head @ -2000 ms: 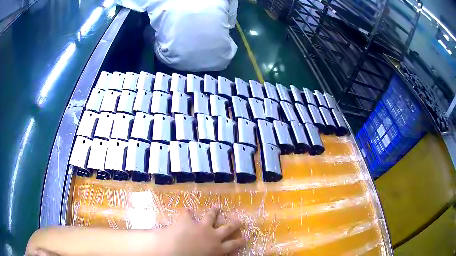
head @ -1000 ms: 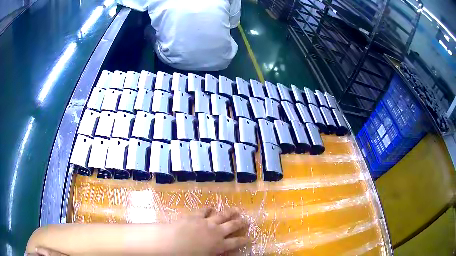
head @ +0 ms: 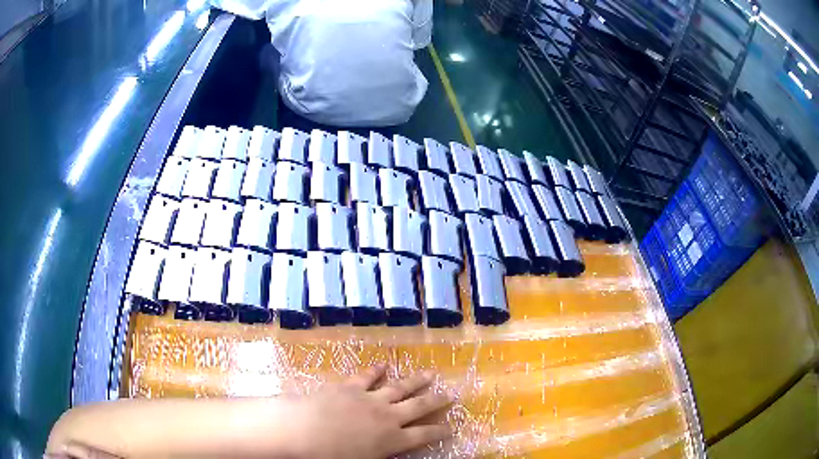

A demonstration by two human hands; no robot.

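Note:
My left hand lies on the film-covered orange board, with its fingers apart and pointing right. It holds nothing; its lower part is cut off by the bottom edge. The forearm comes in from the lower left. Beyond the hand stand four close, slanted rows of silver housings with black lower ends. The front row ends near the middle of the board, while the rows behind reach further right. My right hand is out of the picture.
A glossy dark green conveyor and its grey rail run along the left. A person in light clothing is behind the board. At right are blue crates, a yellow block and a dark rack.
My left hand has shifted slightly, and its fingers have spread and straightened on the board. The housings keep their arrangement.

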